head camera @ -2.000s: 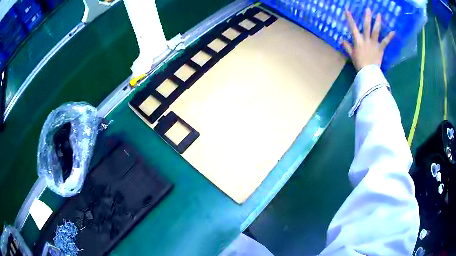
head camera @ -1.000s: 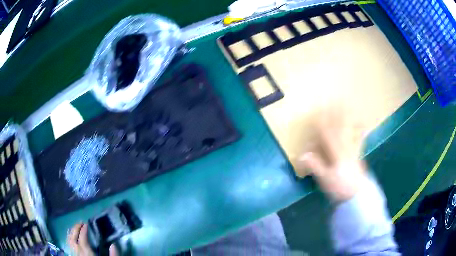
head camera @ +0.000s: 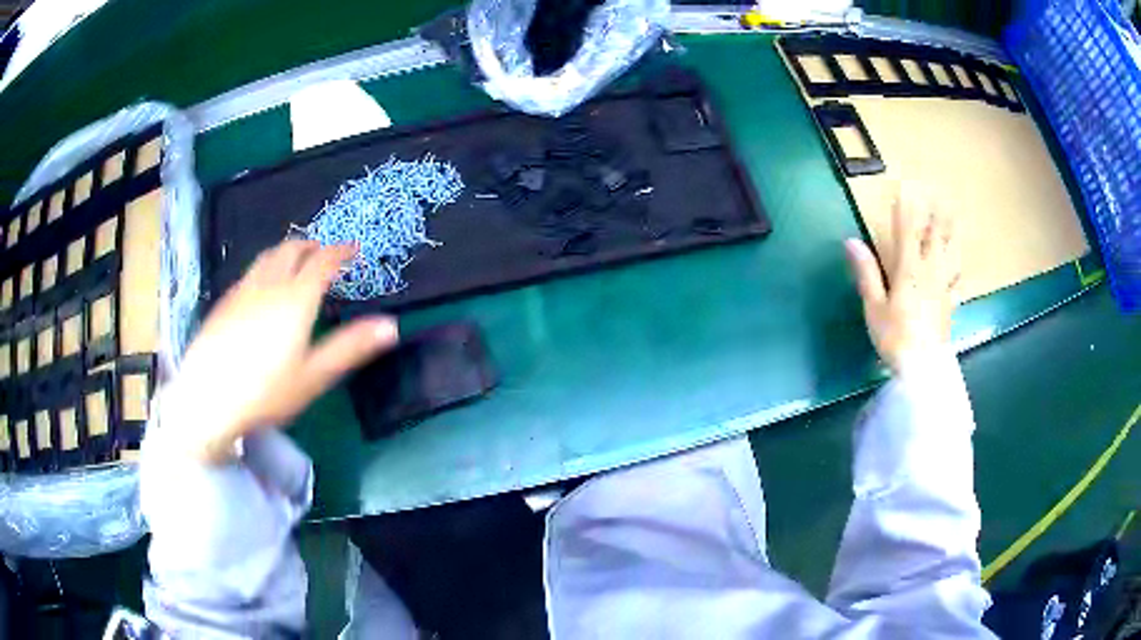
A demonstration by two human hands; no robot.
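Note:
My left hand (head camera: 278, 335) is spread with fingers apart over the bench's left part, its fingertips at the lower left edge of the pile of metal pins (head camera: 382, 219). A black plastic frame stack (head camera: 425, 378) lies on the green bench by my left thumb; I cannot tell how many frames it has. The long black parts tray (head camera: 501, 278) lies behind it, with pins on its left half and small black slotted pieces (head camera: 569, 181) on its right half. My right hand (head camera: 911, 285) is open and empty over the front left part of the right cardboard sheet (head camera: 1001, 188).
The left cardboard sheet (head camera: 140, 281) carries rows of black frames, with clear film (head camera: 75, 510) around it. Black frames line the right sheet's far edge, plus one nearer. A plastic-lined container (head camera: 569, 81) and white paper (head camera: 335, 115) are behind the tray. A blue basket (head camera: 1091, 131) stands far right.
The view has swung left. My right hand has left the blue basket and come back over the right sheet. My left hand has moved from beside the frame stack to the pin pile.

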